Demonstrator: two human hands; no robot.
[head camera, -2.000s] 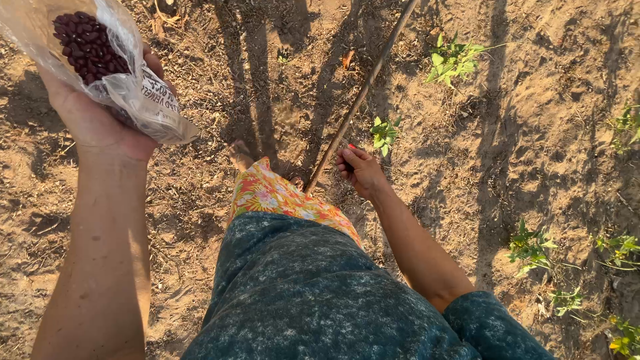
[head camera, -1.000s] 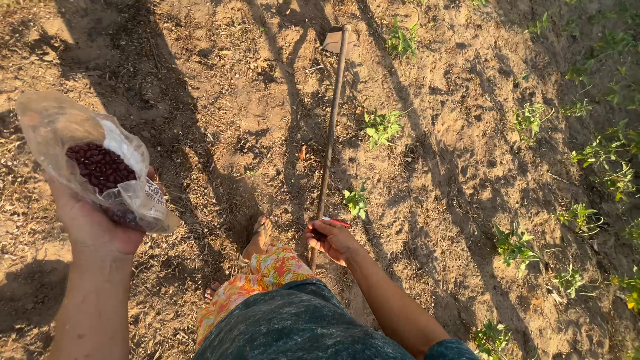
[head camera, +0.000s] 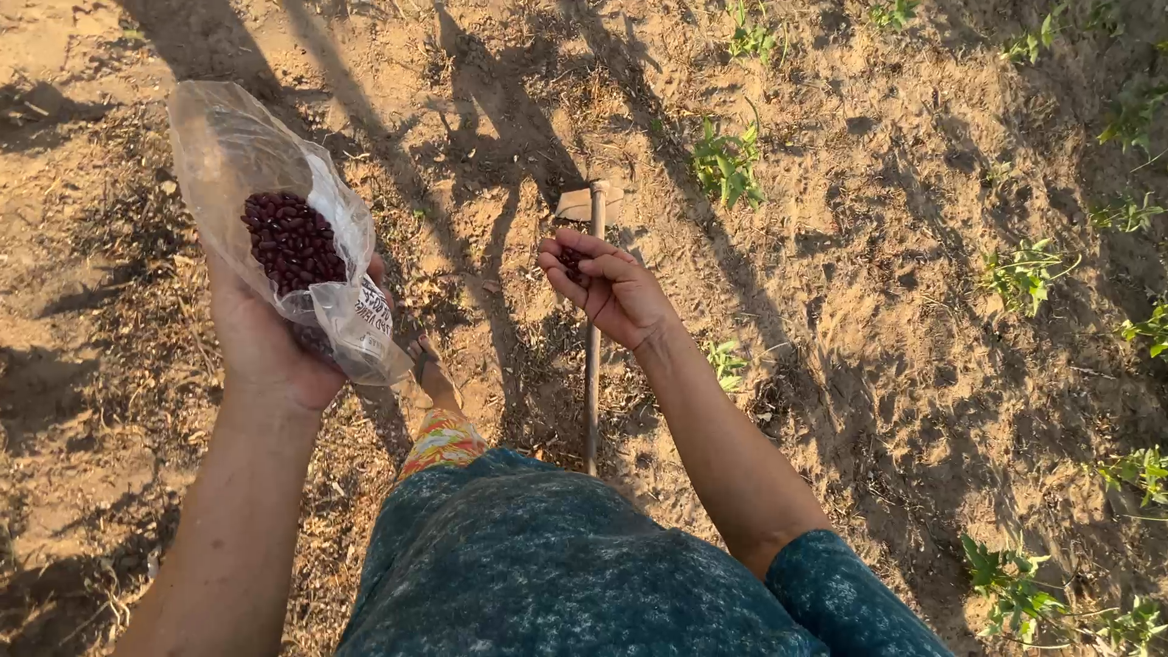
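Note:
My left hand (head camera: 274, 351) holds up a clear plastic bag (head camera: 233, 146) of dark red beans (head camera: 290, 242), its mouth open and its label bearing writing. My right hand (head camera: 607, 287) is palm up with curled fingers around several dark red beans (head camera: 573, 263). Below that hand a hoe runs up and down the view, its wooden handle (head camera: 593, 392) partly behind the hand and its metal blade (head camera: 577, 205) just above the fingers. The handle's lower end is hidden by my shirt.
Dry sandy soil (head camera: 876, 365) with dead plant litter and long shadows surrounds me. Green seedlings grow to the right, one (head camera: 727, 164) near the hoe blade and a small one (head camera: 725, 365) beside my right forearm. My sandalled foot (head camera: 433, 370) stands left of the handle.
My right hand was low by the hoe handle; it is now raised and turned palm up, showing beans. The bag remains in my left hand. The view has shifted.

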